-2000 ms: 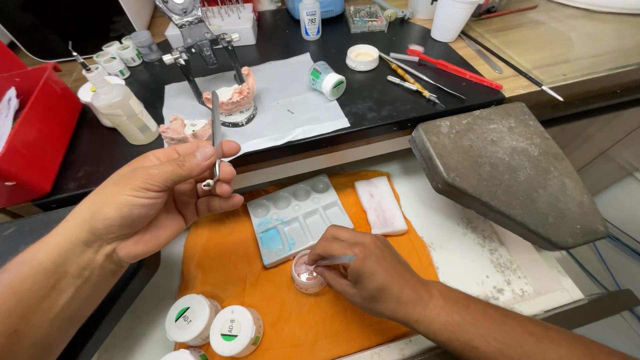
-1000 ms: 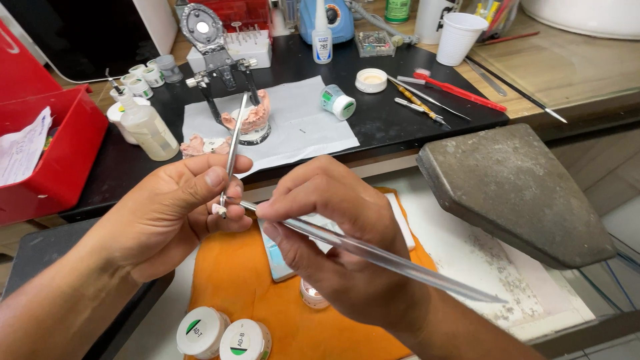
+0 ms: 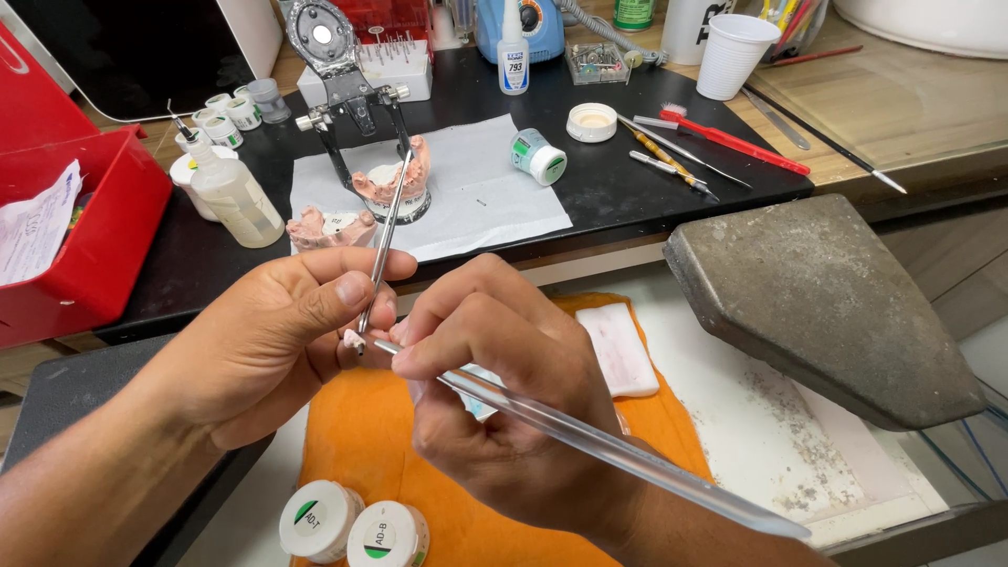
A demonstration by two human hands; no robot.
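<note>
My left hand (image 3: 291, 331) grips slim metal forceps (image 3: 386, 236) that point up and away. At their lower end is a small pinkish-white piece (image 3: 353, 340), which looks like a dental crown. From the right, my right hand (image 3: 504, 378) holds a brush with a translucent handle (image 3: 614, 445), its metal ferrule close to the piece; whether they touch cannot be told. The palette (image 3: 477, 394) is mostly hidden behind my right hand. Beyond the hands, a pink and white dental cast (image 3: 394, 185) sits under an open articulator (image 3: 346, 87), with another cast (image 3: 331, 228) beside it.
Two lidded jars (image 3: 315, 521) stand on the orange cloth (image 3: 661, 425) below my hands. A white sponge (image 3: 618, 350) lies on the right. A dark slab-like armrest (image 3: 827, 307) juts in at the right. Behind are a tipped jar (image 3: 538, 156), a dropper bottle (image 3: 236, 197) and a red toothbrush (image 3: 732, 140).
My right hand was down at the small dish by the palette two seconds ago. It has since come up beside my left hand with the brush. My left hand has kept its hold on the forceps.
</note>
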